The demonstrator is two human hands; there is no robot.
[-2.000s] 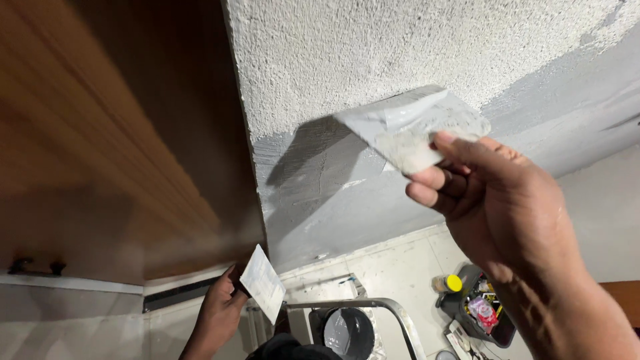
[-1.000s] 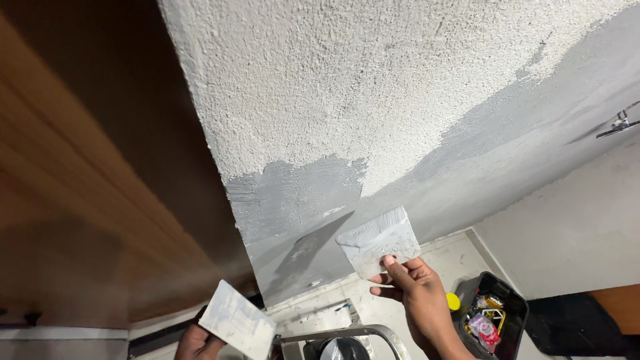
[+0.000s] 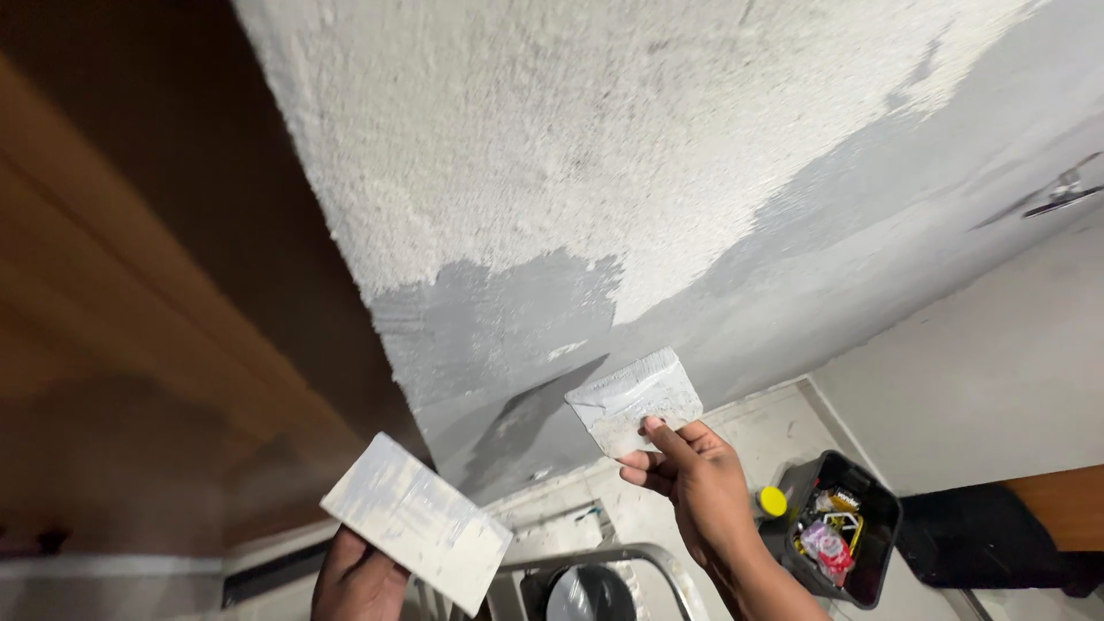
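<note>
My right hand (image 3: pixel 703 483) pinches a flat filling knife (image 3: pixel 636 401) between thumb and fingers; grey-white paste covers its face, thickest toward the far edge. My left hand (image 3: pixel 360 573) holds a rectangular flat plate (image 3: pixel 418 517), pale and smeared with thin paste, from below at its lower left side. The two tools are apart. Beyond them is a wall (image 3: pixel 561 155) with a rough white textured upper part. A smoother grey coat (image 3: pixel 509 319) covers its lower part and meets the rough part along a ragged edge.
Brown wooden panelling (image 3: pixel 155 302) borders the wall at left. Below stand a metal ladder frame (image 3: pixel 664 561) and a dark bucket (image 3: pixel 591 595). A black bin of mixed items (image 3: pixel 888 552) and a yellow-lidded jar (image 3: pixel 770 502) are on the floor. A metal fixture (image 3: pixel 1065 194) is at right.
My right hand has come down from the upper wall with the filling knife. The plate in my left hand now shows its broad face more fully. The view has shifted.
</note>
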